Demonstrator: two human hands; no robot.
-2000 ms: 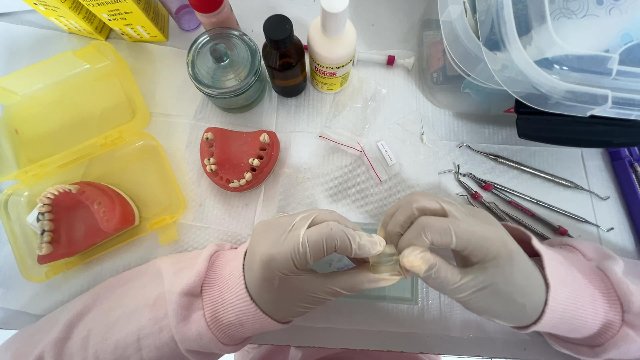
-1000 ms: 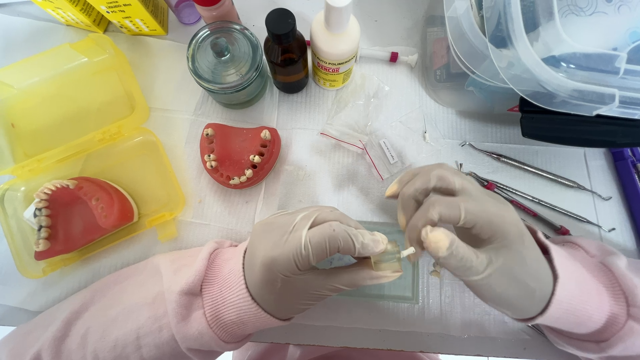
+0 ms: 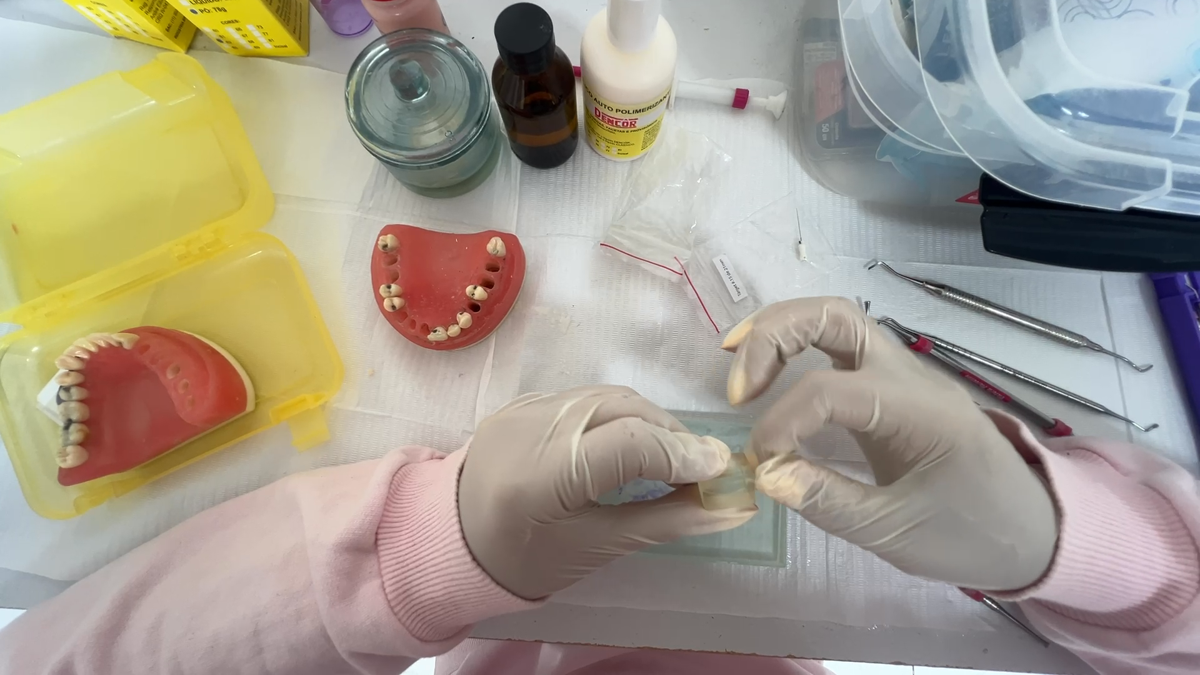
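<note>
My gloved left hand pinches a small translucent yellowish block between thumb and fingers, above a glass slab. My gloved right hand has its thumb and index fingertips together at the block's right edge; whether they hold a tiny piece there is hidden. Its other fingers are raised and bent. A red dental arch model with several teeth and open sockets lies beyond my left hand. Another red dental model rests in an opened yellow plastic case at the left.
A lidded glass jar, a brown glass bottle and a white plastic bottle stand at the back. Small zip bags lie before them. Metal dental instruments lie at the right, below clear plastic containers.
One second ago my right fingertips were apart from the block, with a small whitish piece showing at its right side. Now thumb and index finger meet at that edge. My left hand keeps its grip.
</note>
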